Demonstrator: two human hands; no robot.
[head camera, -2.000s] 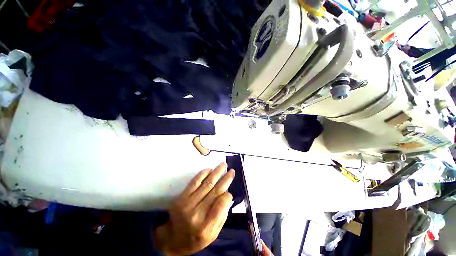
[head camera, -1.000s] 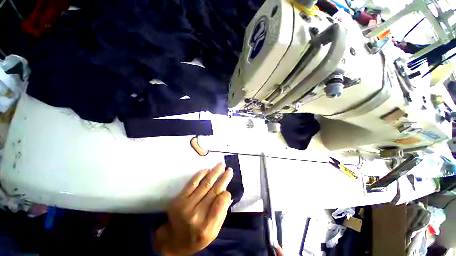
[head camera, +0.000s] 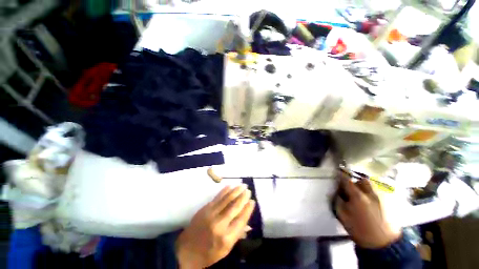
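Observation:
My left hand (head camera: 218, 226) lies flat on the white table, fingers extended, at the left edge of a narrow navy piece (head camera: 254, 207) that runs to the table's front edge. My right hand (head camera: 365, 210) is right of it, closed around a dark-handled tool (head camera: 341, 194), possibly scissors; blur hides its shape. A short navy strip (head camera: 191, 162) lies flat left of the needle area. A small navy piece (head camera: 307, 147) is bunched under the arm of the cream sewing machine (head camera: 310, 94). A small tan object (head camera: 214, 175) lies in front of the strip.
A large crumpled navy heap (head camera: 163, 100) lies left of the machine head. A whitish bundle (head camera: 58, 152) is at the left table end. A yellow-and-black tool (head camera: 381, 184) lies beyond my right hand. A red item (head camera: 92, 84) is behind left.
The view has tilted and shifted. My right hand has come from the bottom edge up to the table's right side. The long thin item is gone from beside the navy piece. My left hand stays by it.

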